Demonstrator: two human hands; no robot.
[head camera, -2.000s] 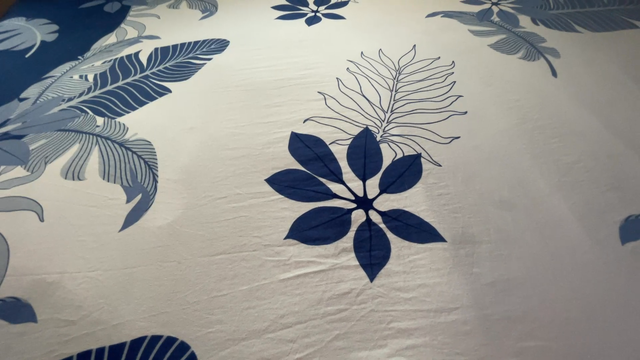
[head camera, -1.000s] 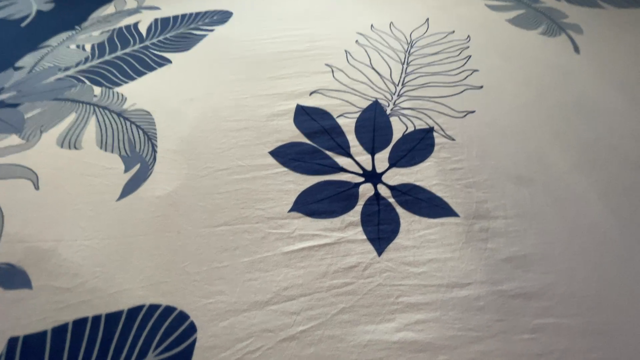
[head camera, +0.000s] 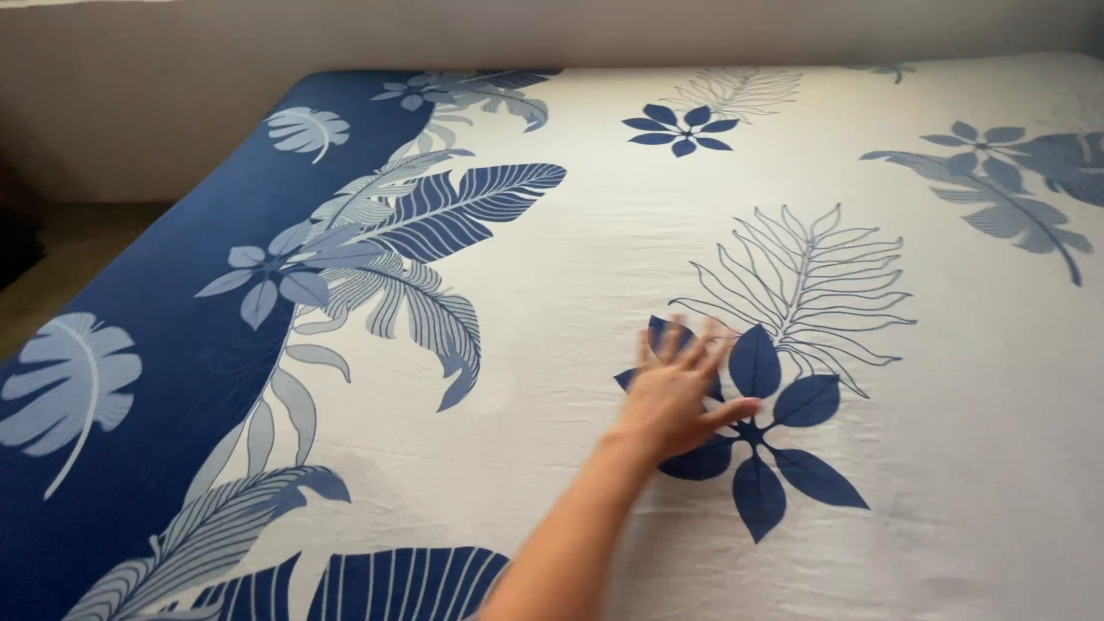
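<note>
A fitted-looking bed sheet (head camera: 543, 431), cream with blue and grey leaf prints and a dark blue side band, covers a mattress. My left hand (head camera: 677, 401) is palm down over the sheet, fingers spread and slightly blurred, with the thumb pointing right. It partly covers a printed dark blue flower (head camera: 755, 492) and holds nothing. Whether the whole palm touches the cloth cannot be told. Fine wrinkles run across the sheet around the hand. My right hand is out of view.
A plain wall (head camera: 604, 33) runs along the far edge of the bed. Past the blue left edge of the sheet, a strip of brownish floor (head camera: 82, 246) shows, with a dark area at the far left.
My left hand and forearm have come into view over the printed flower; neither earlier frame shows a hand. The view now takes in more of the bed and the wall.
</note>
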